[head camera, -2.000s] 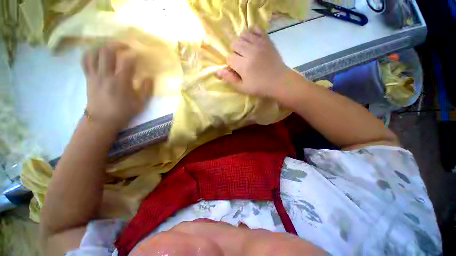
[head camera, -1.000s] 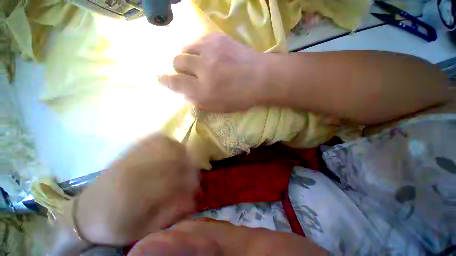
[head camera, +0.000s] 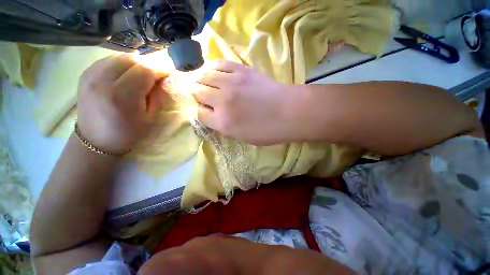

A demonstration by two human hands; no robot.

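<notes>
Yellow fabric lies in folds under and around both hands, its near edge over the front of the table. A strip of cream lace trim runs from between my hands down over the cloth, with loose thread tails at its end. My left hand has its fingers bent at the lace and cloth under the lamp. My right hand lies on the cloth and lace, its fingertips in the glare just below the dark knob. The glare hides the exact grip and the needle area.
The dark sewing machine head crosses the top left, close above my hands. Blue thread snips lie on the table at the upper right, beside a dark and white object at the edge. Pale lace is heaped at the far left.
My left hand has moved up from the table's front edge to the cloth beside my right hand. More of the machine head shows. The lace strip now hangs more plainly over the cloth.
</notes>
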